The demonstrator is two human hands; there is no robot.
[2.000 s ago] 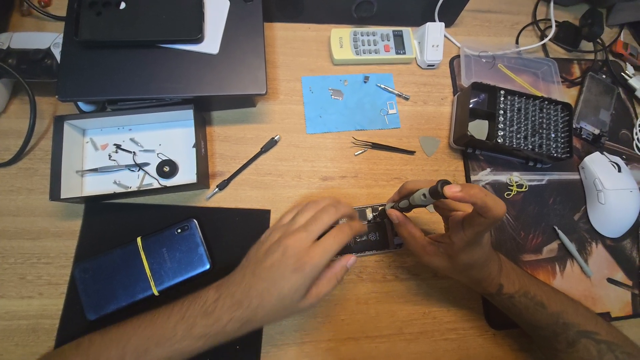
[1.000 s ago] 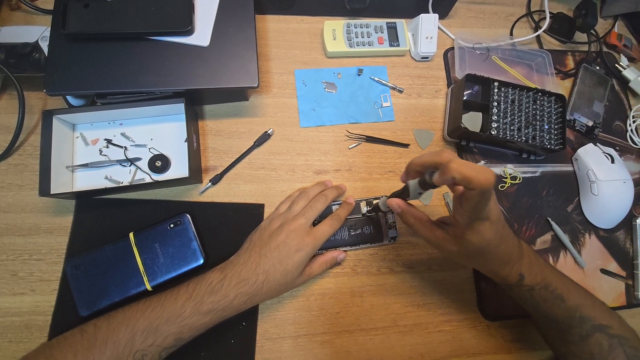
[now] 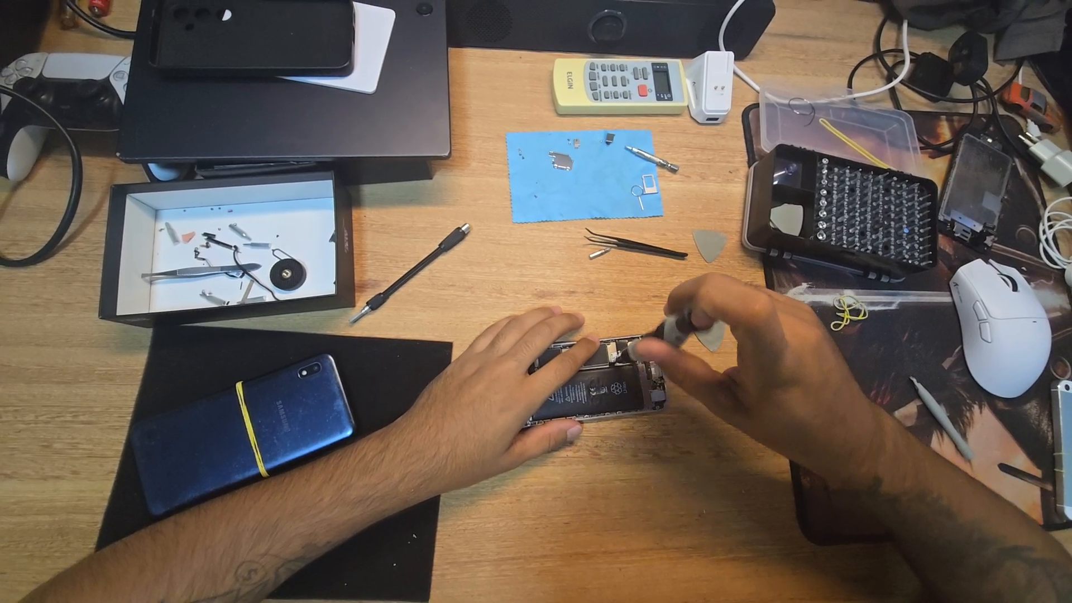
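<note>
An opened smartphone (image 3: 599, 389), its battery and inner parts bare, lies flat on the wooden table. My left hand (image 3: 511, 385) holds it, fingers over its left part and thumb at the lower edge. In my right hand (image 3: 729, 352) is a screwdriver (image 3: 672, 328), its tip end at the phone's upper right part, partly hidden by my fingers. Black tweezers (image 3: 636, 244) and a grey triangular pick (image 3: 708, 245) lie beyond the phone; a second pick (image 3: 712, 337) is partly behind my right hand. A blue cloth (image 3: 578, 197) farther back bears small metal parts and a SIM tray (image 3: 648, 184).
A bit case (image 3: 879, 209) and a white mouse (image 3: 1001, 327) stand at the right. At the left are an open box (image 3: 343, 251) of small parts, a blue phone (image 3: 310, 419) with a yellow band on a black mat (image 3: 402, 360), and a flexible shaft (image 3: 410, 272).
My left hand, blurred over the phone two seconds ago, has come to rest on it. The screwdriver has tilted in my right hand, which stays at the phone's right part.
</note>
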